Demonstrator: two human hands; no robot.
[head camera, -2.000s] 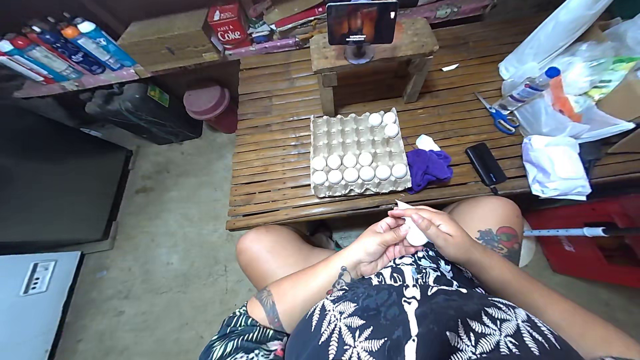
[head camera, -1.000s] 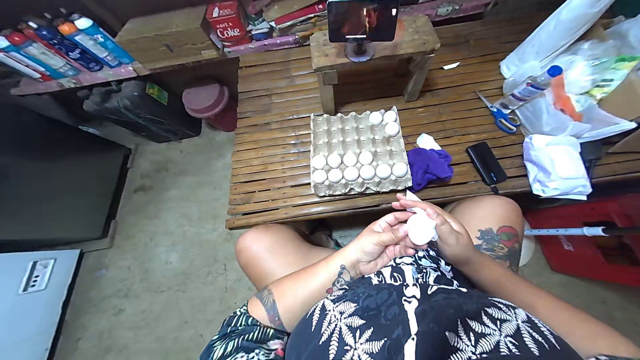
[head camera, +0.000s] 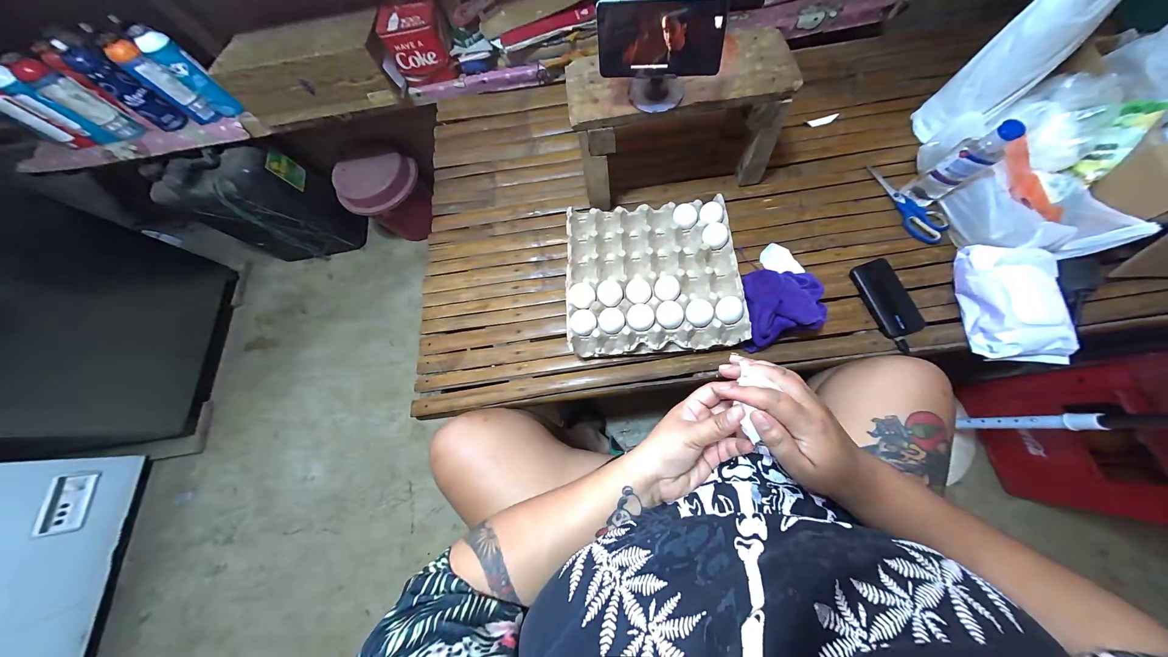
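My left hand (head camera: 698, 443) and my right hand (head camera: 794, 424) meet over my lap, just below the edge of a bamboo-slat table. Between them is a white thing (head camera: 750, 415), mostly hidden by my fingers; it looks like an egg with a white wipe or tissue. Beyond my hands a cardboard egg tray (head camera: 639, 246) stands on the table, with white eggs (head camera: 641, 317) in its two near rows and a few at its far right corner. A purple cloth (head camera: 783, 306) lies against the tray's right side, with a white crumpled piece (head camera: 780, 258) behind it.
Right of the cloth lie a black power bank (head camera: 887, 297), blue-handled scissors (head camera: 917, 214), a white packet (head camera: 1015, 301) and a clear bottle (head camera: 967, 162) among plastic bags. A small wooden stand (head camera: 766, 68) holds a phone (head camera: 662, 36) at the back. A red crate (head camera: 1077, 447) is below the table.
My right hand's fingers have closed over the white thing, which showed more fully one second ago. The tray and its eggs look unchanged.
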